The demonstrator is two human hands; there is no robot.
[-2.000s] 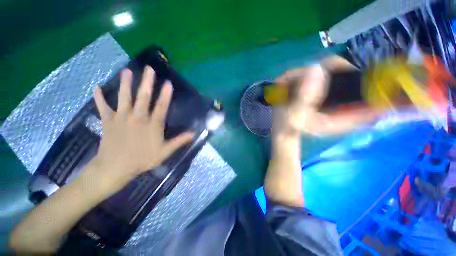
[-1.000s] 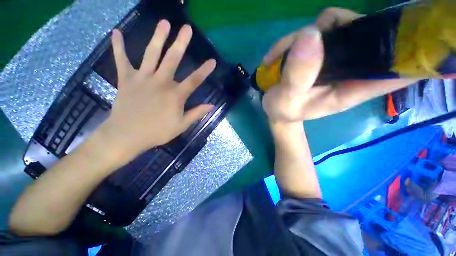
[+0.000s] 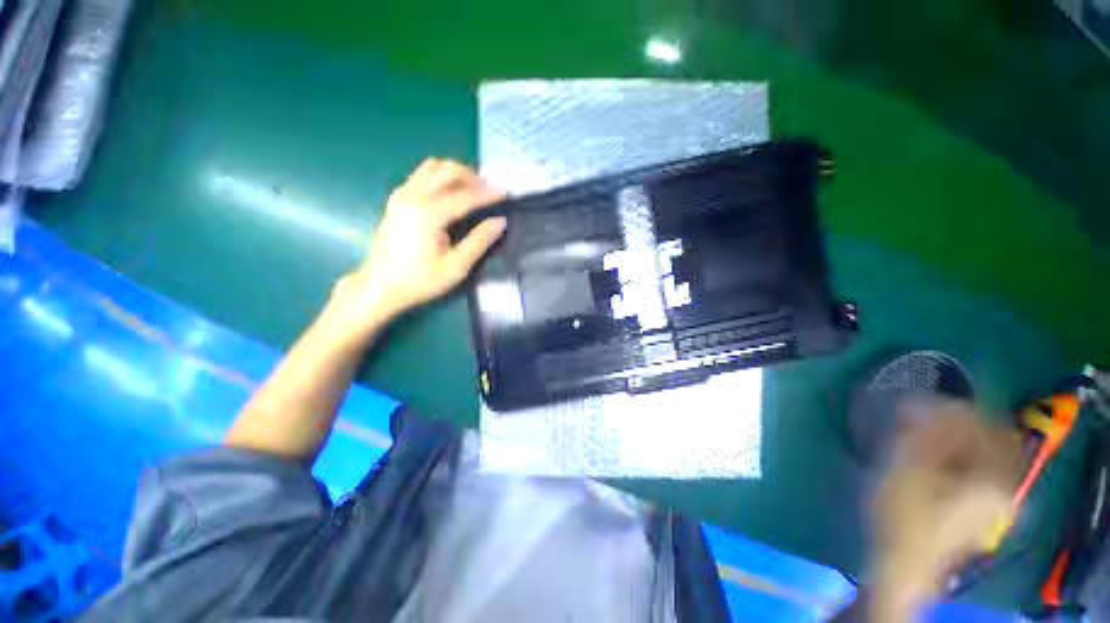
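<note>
The black plastic housing (image 3: pixel 554 286) lies slightly tilted on a bubble wrap sheet (image 3: pixel 621 116). A white patterned patch (image 3: pixel 651 280) shows in its middle. My left hand (image 3: pixel 432 231) grips the housing's upper left corner, thumb on top. My right hand (image 3: pixel 943 493) is blurred at the lower right, over the near edge of the round dark screw dish (image 3: pixel 919 371). The yellow-orange electric screwdriver (image 3: pixel 1047 426) shows at that hand's right side; the blur hides whether the fingers hold it.
Pale wrapped pieces (image 3: pixel 79 97) lie on the green bench (image 3: pixel 244 134) at the far upper left. A black and orange-red tool (image 3: pixel 1071 548) is at the right edge. Blue floor and part of a blue stool (image 3: pixel 43 566) show at lower left.
My left hand has moved from flat on the housing to its left corner. The housing sits turned closer to level in view. My right hand and the screwdriver have moved down and right.
</note>
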